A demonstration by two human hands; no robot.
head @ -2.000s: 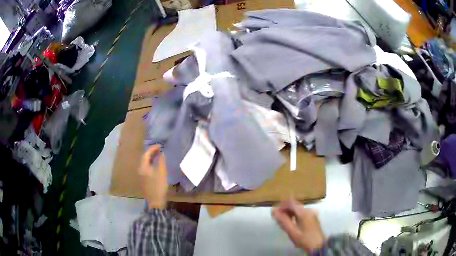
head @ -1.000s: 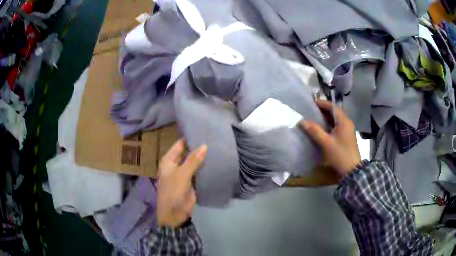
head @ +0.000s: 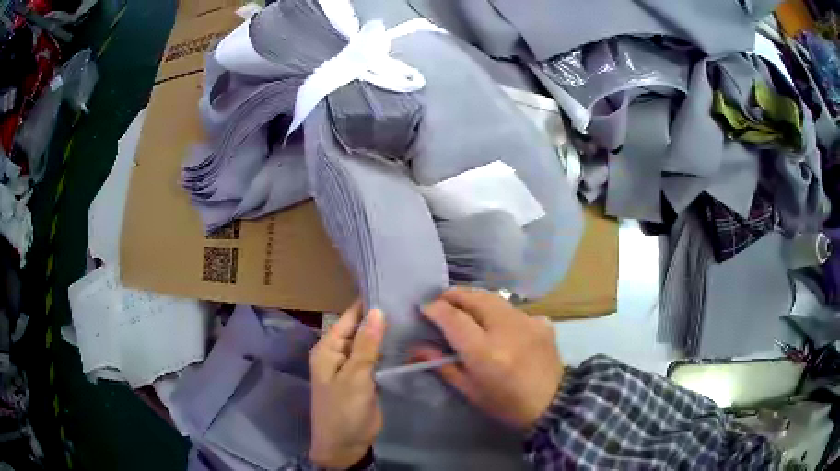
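A thick bundle of grey cut pieces (head: 387, 221) lies in front of me, tied at its top with a white fabric strip (head: 368, 69). A white piece (head: 486, 193) sits among its layers. My left hand (head: 345, 391) pinches the lower left end of the layered stack between thumb and fingers. My right hand (head: 497, 354) is at the same end, its fingers on the stack. A thin pale stick, possibly a marking pen (head: 416, 365), runs from my right fingers towards my left thumb.
Brown cardboard (head: 267, 267) lies under the bundle. More grey pieces (head: 635, 28), clear plastic (head: 608, 74) and a yellow-green cloth (head: 763, 118) are at the right. White pieces (head: 138, 322) and grey-lilac fabric (head: 244, 386) are at the lower left. A thread cone (head: 810, 248) is at the far right.
Both hands have come to the bundle. My right hand has moved left and down from its right side to the end at my left hand. The thin stick now shows.
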